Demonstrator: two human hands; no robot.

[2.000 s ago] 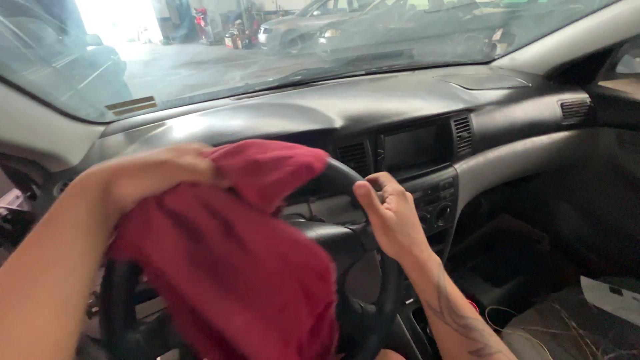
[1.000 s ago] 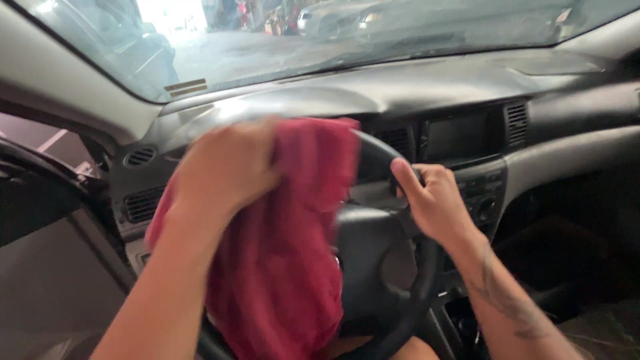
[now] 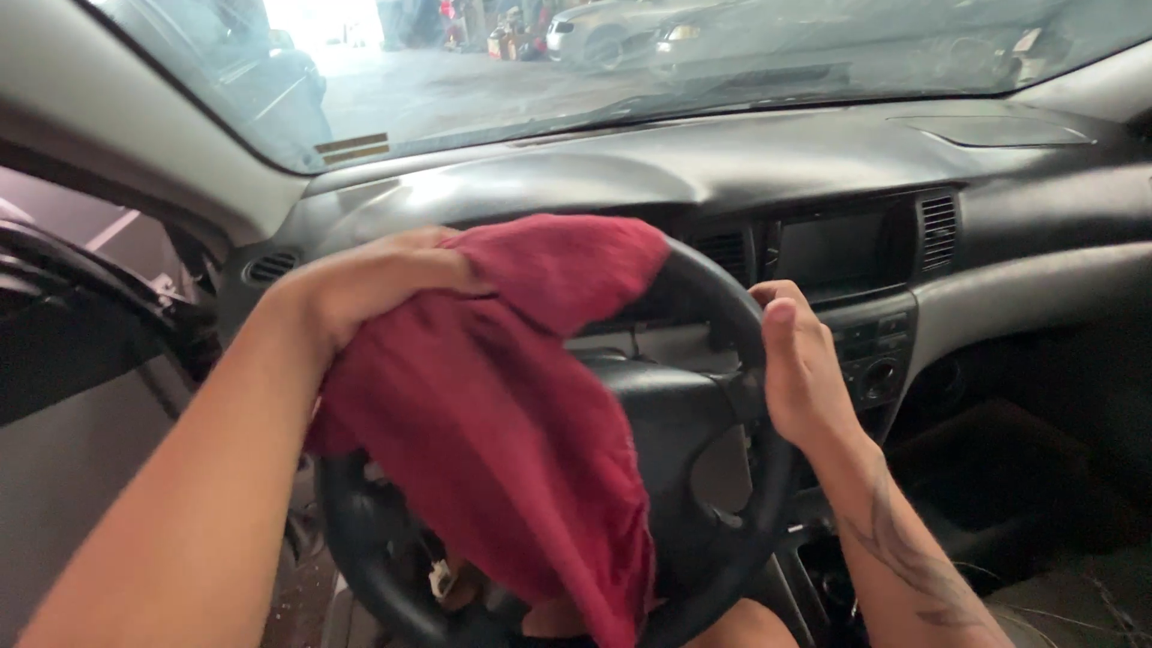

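My left hand [image 3: 387, 279] holds a red cloth [image 3: 513, 423] against the upper left of the rim of a black steering wheel [image 3: 711, 270]. The cloth drapes over the top of the rim and hangs down in folds across the left part of the hub. My fingers on that side are partly hidden by the cloth. At the upper right of the rim, my right hand [image 3: 801, 360] is closed around the wheel, its thumb up and no cloth in it.
Beyond the wheel runs the dark dashboard [image 3: 810, 144], with a centre screen [image 3: 832, 247], air vents [image 3: 939, 231] and control knobs [image 3: 880, 378]. The windshield rises behind it. An open door [image 3: 81, 468] stands at the left. Parked cars [image 3: 603, 36] show through the glass.
My left hand has moved with the red cloth along the upper part of the rim, and is now back toward the left. My right hand has stayed on the rim. The view has shifted somewhat.
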